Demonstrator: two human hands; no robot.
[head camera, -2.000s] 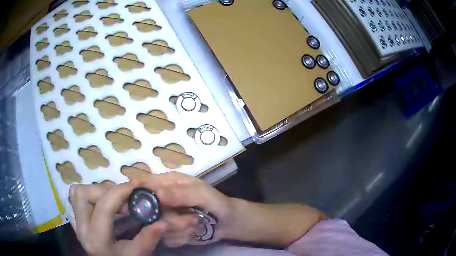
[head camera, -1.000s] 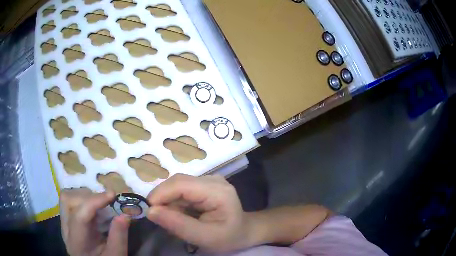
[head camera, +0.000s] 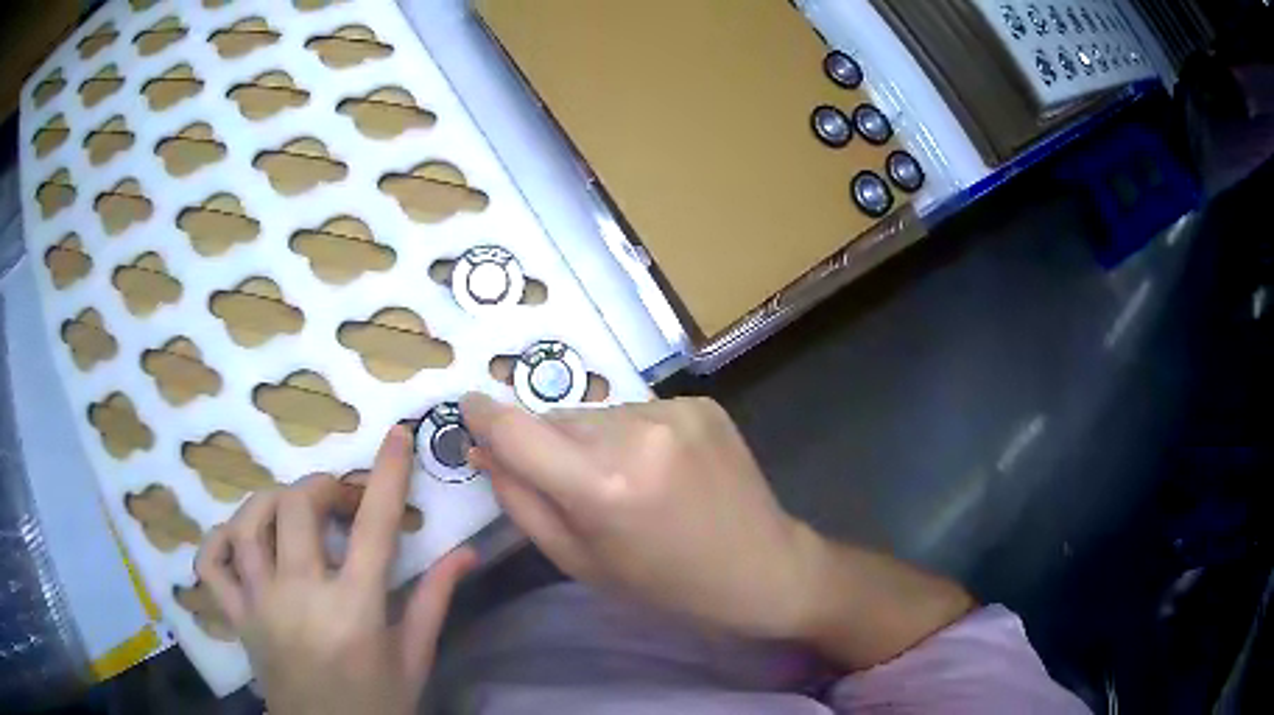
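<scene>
A white foam tray (head camera: 280, 356) with rows of cut-outs lies in front of me. Two round parts sit in its right edge column, an upper one (head camera: 488, 281) and a lower one (head camera: 551, 376). A third round part (head camera: 449, 444) lies at a cut-out below and left of them, pale ring face up. My right hand (head camera: 636, 503) has its fingertips on that part's right edge. My left hand (head camera: 328, 587) is spread over the foam's near edge, index fingertip at the part's left side. The hands cover nearby cut-outs; my right palm is hidden.
Right of the foam, a tan cardboard sheet (head camera: 671, 154) lies in a clear plastic tray (head camera: 782, 300). Several loose dark parts (head camera: 872, 192) lie at its right. A filled foam tray stack (head camera: 1069, 42) stands beyond. A blue item (head camera: 1139, 175) is at far right, beside the dark floor.
Both hands have moved up onto the foam from its near edge. The part they held between them is now down at a cut-out. My left hand has let go and spread its fingers.
</scene>
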